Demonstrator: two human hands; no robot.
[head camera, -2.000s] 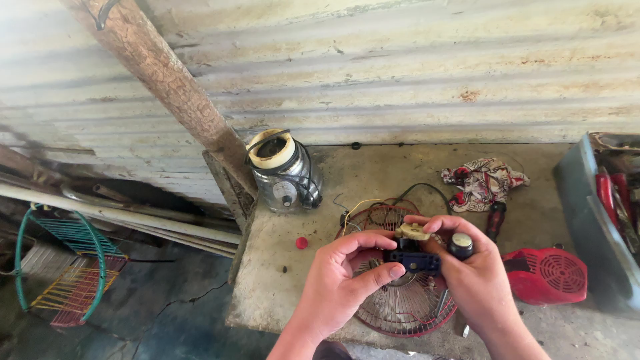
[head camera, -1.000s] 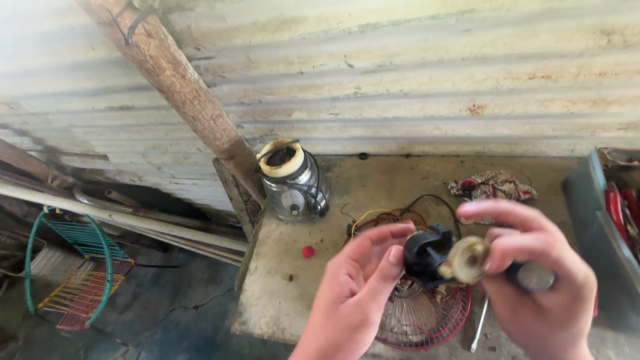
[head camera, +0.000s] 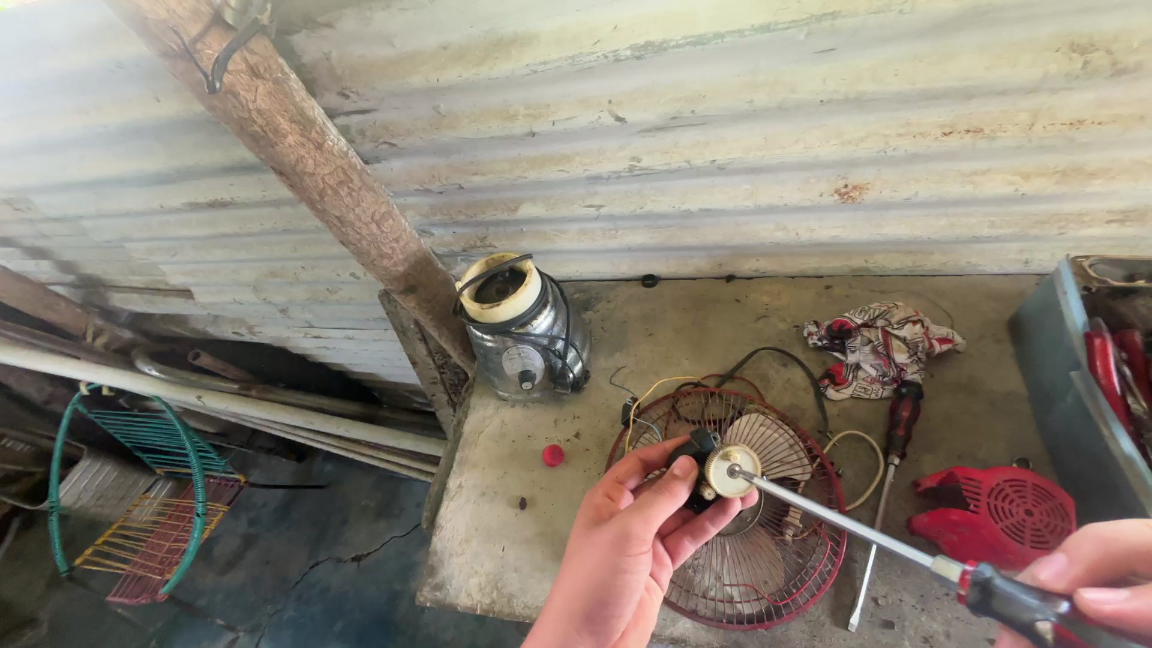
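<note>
My left hand (head camera: 634, 531) holds a small black gearbox housing (head camera: 700, 450) with a cream plastic gear (head camera: 733, 471) on its face, above a red wire fan guard (head camera: 765, 594). At the lower right edge, my right hand (head camera: 1093, 576) grips the dark handle of a long screwdriver (head camera: 846, 522). The tip of its shaft touches the middle of the gear. Loose wires (head camera: 661, 387) lie at the back of the guard. Right of the guard rests a second screwdriver (head camera: 903, 418) with a red and black handle.
A metal blender base (head camera: 525, 360) wrapped in its black cord stands at the bench's left. A patterned cloth (head camera: 877, 346), a red vented plastic cover (head camera: 1008, 513) and a blue-grey toolbox (head camera: 1044, 360) are on the right. A small red cap (head camera: 553, 455) lies near the left edge. Corrugated metal wall (head camera: 684, 162) rises behind.
The right hand, earlier by the gear, has moved right and down and now holds the screwdriver with its tip at the gear. The left hand still holds the black part.
</note>
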